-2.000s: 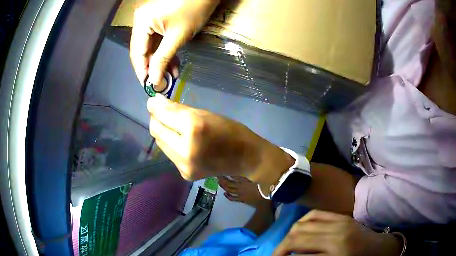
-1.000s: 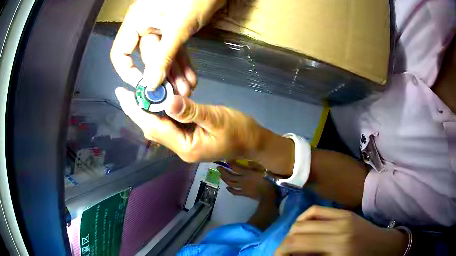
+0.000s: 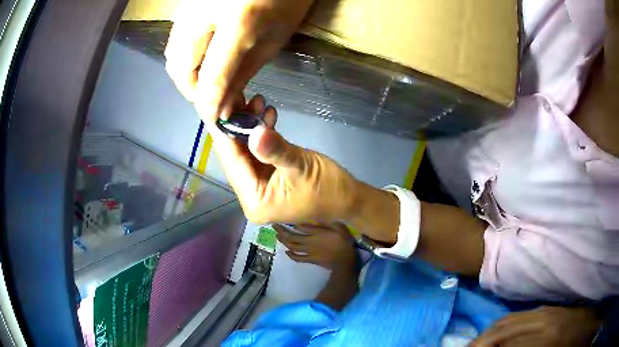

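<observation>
The view lies on its side. A small round part (image 3: pixel 239 125) with a dark face and a pale rim shows nearly edge-on, left of centre. My left hand (image 3: pixel 292 176), with a white watch band at the wrist, holds it between thumb and fingers. My right hand (image 3: pixel 227 57) reaches in from the top edge, and its fingertips touch the part's left end. The fingers partly cover the part. Both hands are bare, and strong light washes out much of the right hand.
A cardboard carton (image 3: pixel 421 41) with shiny, film-like dark sides fills the top. A person in a blue garment (image 3: pixel 400 305) is at the bottom, one hand (image 3: pixel 315 244) near the bench frame. Another hand (image 3: pixel 536 329) is at bottom right. A bench with a pink panel (image 3: pixel 190 284) is lower left.
The round part has turned from face-on to nearly edge-on in my fingers. My right hand has shifted its grip. The hand at bottom right has moved right and down.
</observation>
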